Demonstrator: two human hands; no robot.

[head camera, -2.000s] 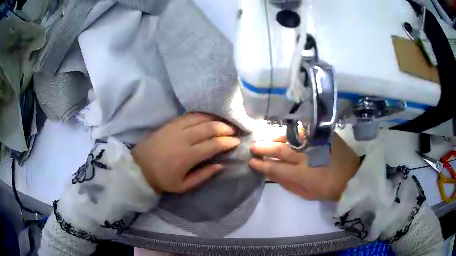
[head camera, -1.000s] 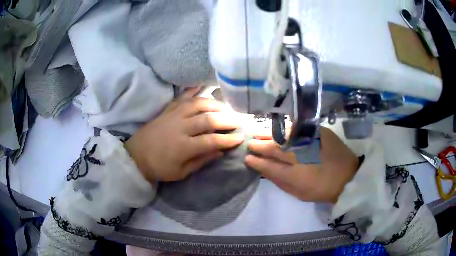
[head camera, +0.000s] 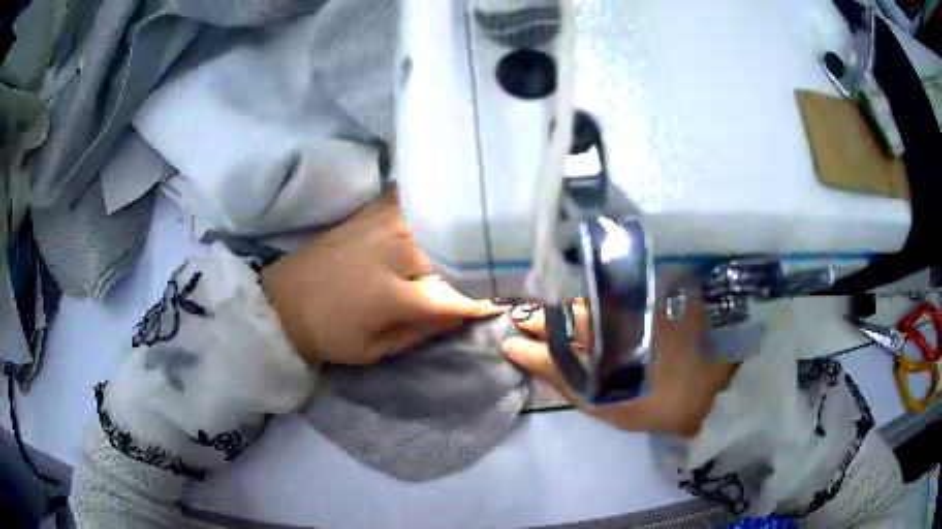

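Observation:
The rounded grey ribbed fabric piece [head camera: 424,413] lies on the table in front of the sewing machine head [head camera: 661,134], with a smoother grey layer on top. My left hand [head camera: 356,289] lies on its upper left part, index fingertip at the needle area. My right hand [head camera: 640,372] holds its upper right edge with the fingertips, partly hidden behind the shiny metal guard [head camera: 620,310]. Presser foot and needle are mostly hidden. A pale smooth fabric [head camera: 248,145] and the grey ribbed panel [head camera: 356,52] lie behind my left hand and reach the machine head.
Grey ribbed pieces [head camera: 93,248] and greenish-grey fabric [head camera: 21,124] lie at the far left. Scissors with red and yellow handles [head camera: 914,382] lie at the far right. The tension assembly [head camera: 739,294] is above my right hand. The table edge [head camera: 413,517] curves along the bottom.
The machine head shows lower and further left, and the bright needle light is mostly covered. My left fingers have drawn together at the needle area. The grey panel behind is now largely hidden.

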